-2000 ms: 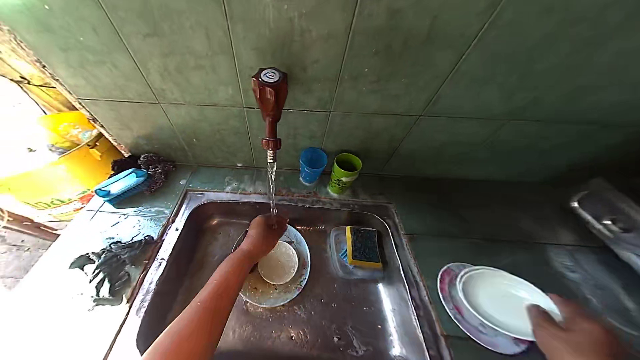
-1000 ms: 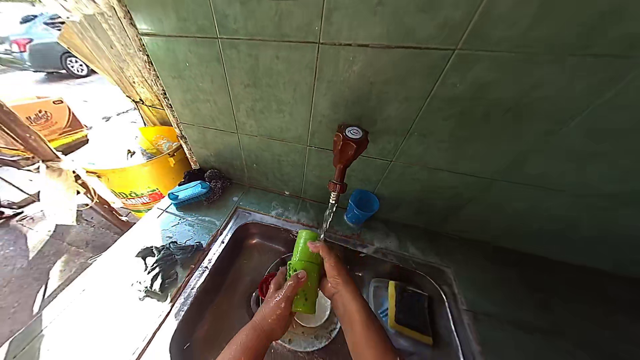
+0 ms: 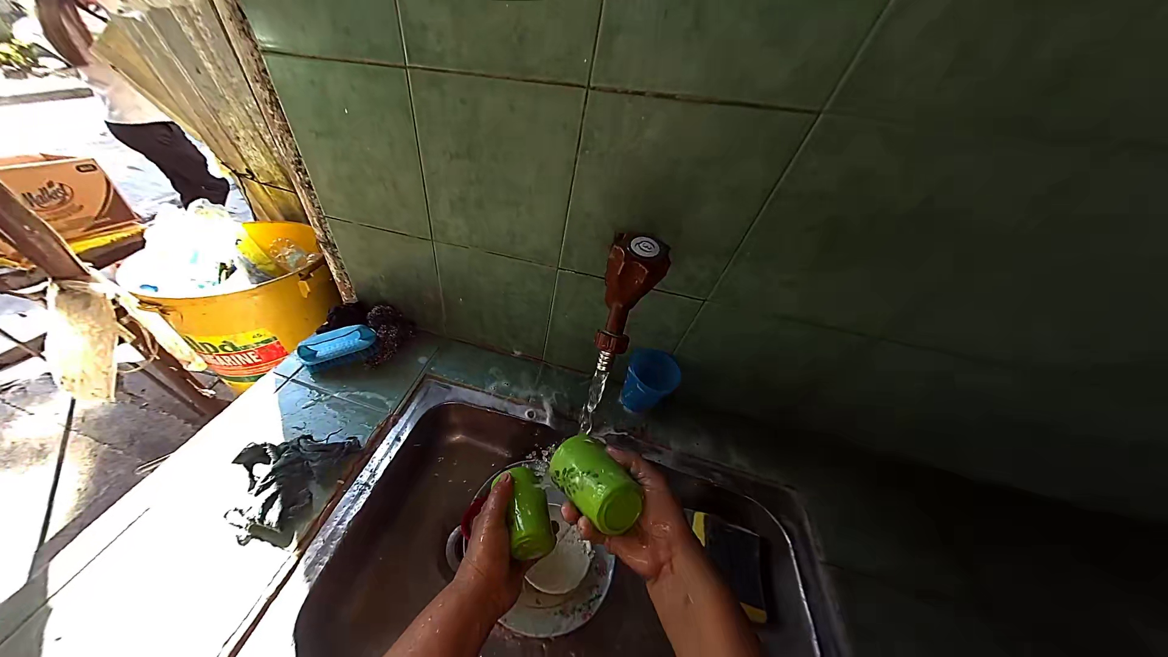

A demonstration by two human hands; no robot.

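Note:
My left hand [image 3: 493,552] holds a small green plastic cup [image 3: 529,514] over the sink. In my right hand [image 3: 652,520] is a larger green cup [image 3: 598,484] with a dark leaf pattern, tilted with its rim side toward the stream. Water runs from the brown faucet [image 3: 631,278] onto or beside that cup. Below my hands, a white bowl [image 3: 559,568] rests on a floral plate [image 3: 584,613] in the metal sink [image 3: 401,520]. Part of a red item shows behind the left cup. A blue cup [image 3: 650,379] stands behind the sink, right of the faucet.
A black and yellow sponge [image 3: 735,561] lies at the basin's right side. On the left counter are a wet dark cloth [image 3: 287,484], a blue brush [image 3: 336,347] and a dark mesh scrubber [image 3: 391,330]. Beyond stand a yellow bucket [image 3: 265,315], a cardboard box [image 3: 68,196] and a person [image 3: 137,109].
The green cups, held together one second ago, are now apart, one in each hand. Two seconds ago my right hand was at the plates on the right. The view has swung left.

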